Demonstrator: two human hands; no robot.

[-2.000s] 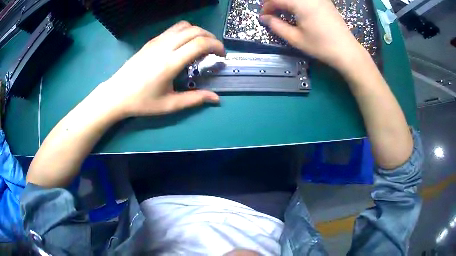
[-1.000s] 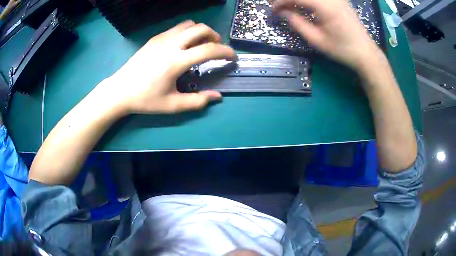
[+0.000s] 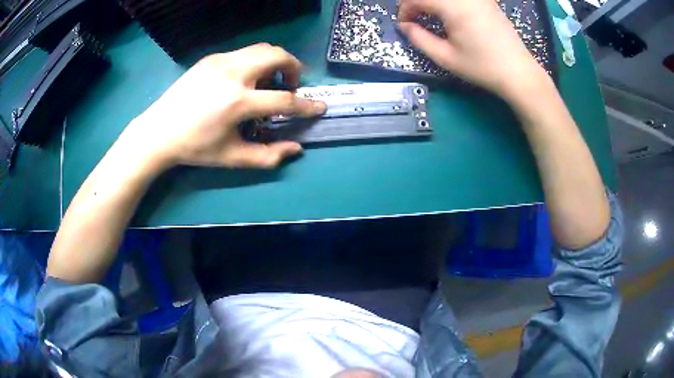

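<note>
A dark grey metal housing lies on the green mat. It has a lengthwise groove, and ringed holes show at its right end. My left hand grips its left end, with one finger on the groove and the thumb at the front edge; that end is hidden. A black tray of small glittering fasteners stands behind the housing. My right hand is over the tray with thumb and index fingertip close together; I cannot tell whether a fastener is between them.
Stacked black ribbed housings stand at the upper left. A separate dark bar lies at the far left. A pale plastic item lies at the tray's right edge. Blue stools are below the table's front edge.
The housing has shifted left with my left hand, and a finger now rests on its groove. My right hand stays over the tray, its thumb and index finger closer together.
</note>
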